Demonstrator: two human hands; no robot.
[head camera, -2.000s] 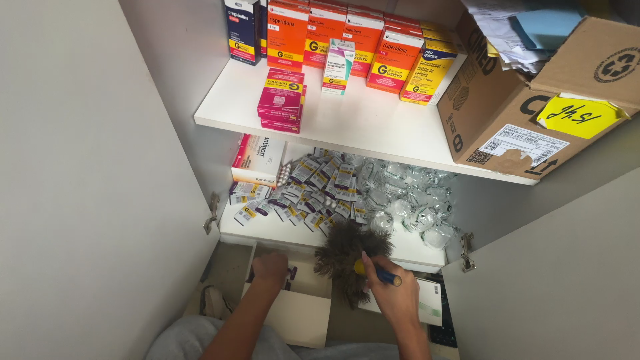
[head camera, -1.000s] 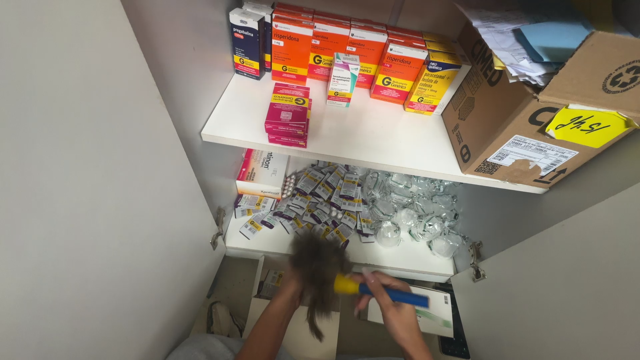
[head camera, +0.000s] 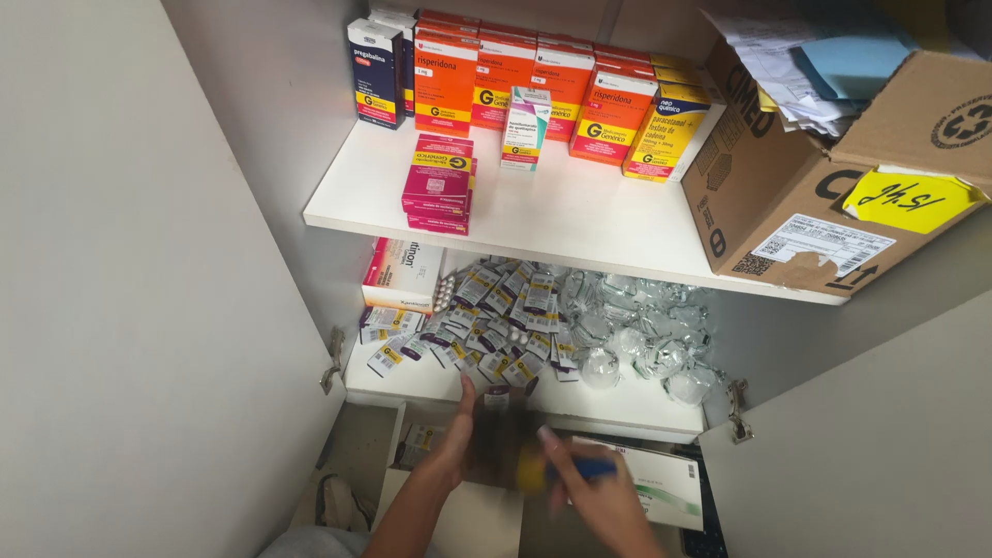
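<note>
My right hand (head camera: 593, 484) is closed around the blue and yellow handle (head camera: 570, 470) of a feather duster. The duster's dark brown head (head camera: 500, 438) is blurred and lies just in front of the lower shelf. Against its left side is my left hand (head camera: 456, 438), upright with the fingers extended; whether it touches the feathers I cannot tell. Beyond the duster, purple and white medicine packets (head camera: 496, 318) lie heaped on the lower shelf (head camera: 635, 403), beside several clear plastic-wrapped items (head camera: 651, 333). An open white box (head camera: 403, 480) with packets inside stands below, under my left forearm.
The upper shelf (head camera: 573, 225) holds orange medicine boxes (head camera: 446, 77), a magenta stack (head camera: 436, 182) and a cardboard box (head camera: 814, 178) of papers. A white and red box (head camera: 403, 271) stands lower left. Cabinet doors with metal hinges (head camera: 333, 360) flank both sides. A white carton (head camera: 666, 480) lies lower right.
My left hand has left the open white box, where it was two seconds ago, and risen beside the duster. The duster, held in my right hand throughout, has swung about.
</note>
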